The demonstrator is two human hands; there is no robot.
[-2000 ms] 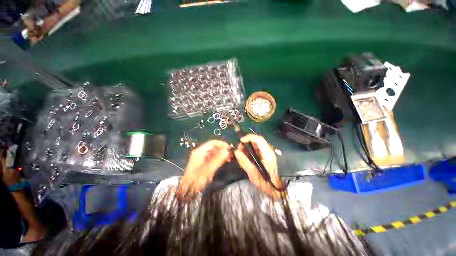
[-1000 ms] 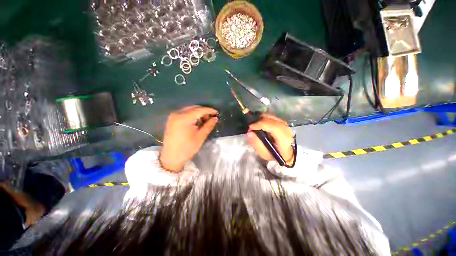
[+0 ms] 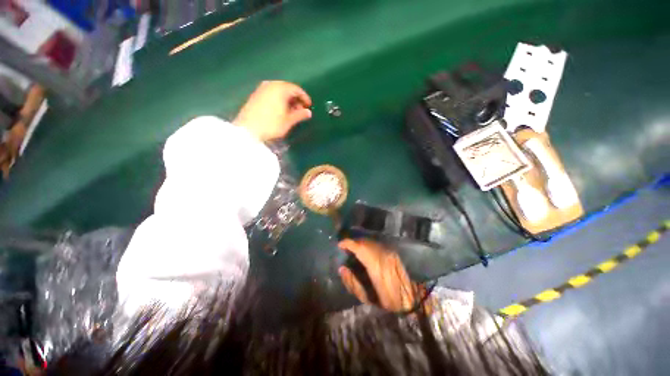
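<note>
My left hand (image 3: 273, 109) is stretched far forward over the green bench. Its thumb and index finger are slightly apart, and I see nothing between them. A small shiny part (image 3: 333, 109) lies on the bench just right of those fingertips. My right hand (image 3: 378, 273) is near the front, closed around the black soldering iron (image 3: 355, 258), partly hidden by the fingers. The iron points forward towards the round tub (image 3: 323, 189) of whitish pieces; its tip is blurred. Silver rings (image 3: 288, 214) lie in a loose pile left of the tub. My left sleeve hides most of the clear blister tray.
A black fan-like box (image 3: 395, 224) stands right of the tub. Further right are a black station (image 3: 452, 110) with cords, a small pale tray (image 3: 492, 156) and a tan board (image 3: 566, 209) with white-ended items. Clear plastic (image 3: 81, 275) is heaped at left.
My left hand has moved from near the front edge to far forward, its sleeve now crossing the tray area. My right hand still holds the iron. The view has shifted and turned.
</note>
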